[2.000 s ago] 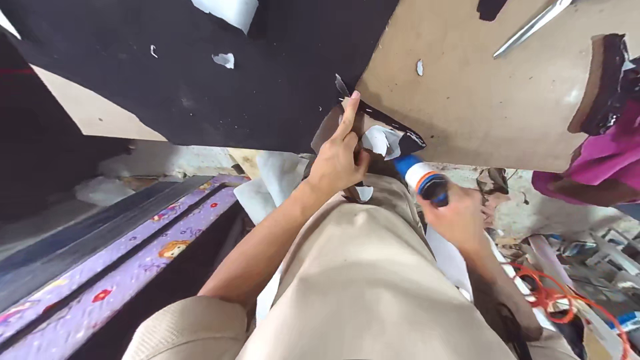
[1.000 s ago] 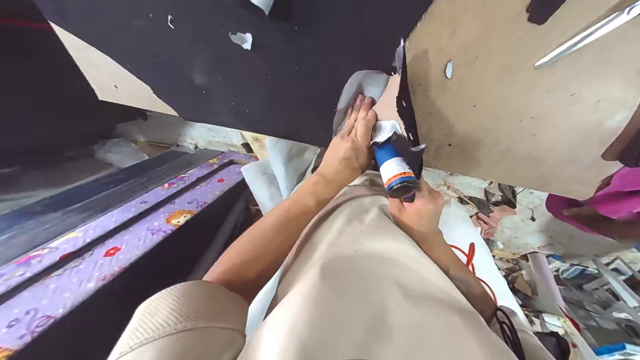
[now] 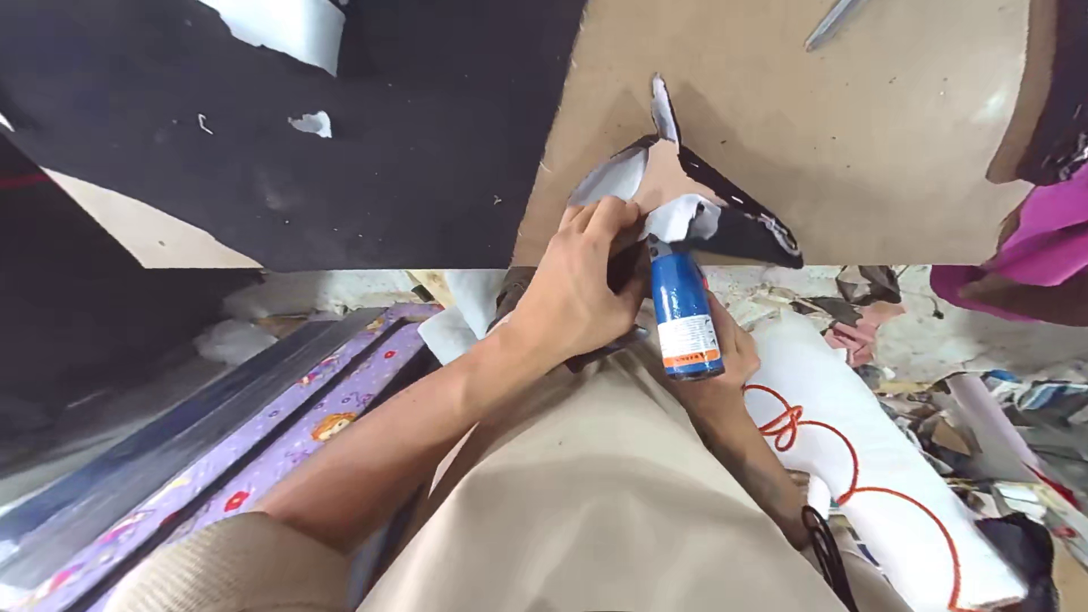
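Note:
A roughly triangular piece with a beige board-like face (image 3: 667, 180) and black fabric edges (image 3: 748, 225) lies at the front edge of the brown sheet. Loose grey-white material (image 3: 680, 218) shows on it, and a narrow flap sticks up at its far end. My left hand (image 3: 582, 276) has its fingers curled onto the near left side of this piece. My right hand (image 3: 731, 348) is wrapped around a blue handheld tool (image 3: 678, 293) with a white and orange label. The tool's head is beside the white material; its tip is hidden.
Black material (image 3: 340, 195) covers the left of the work surface, with white scraps (image 3: 313, 124) on it. A metal tool (image 3: 833, 21) lies on the brown sheet (image 3: 867, 153). Magenta fabric (image 3: 1050, 238) hangs at right. An orange-red cord (image 3: 854, 455) crosses a white block; patterned purple strips (image 3: 340, 416) lie lower left.
The blue tool now points away from me, more upright than two seconds ago. The piece has turned, and more of its beige face and black edge shows. My left fingers have curled onto it.

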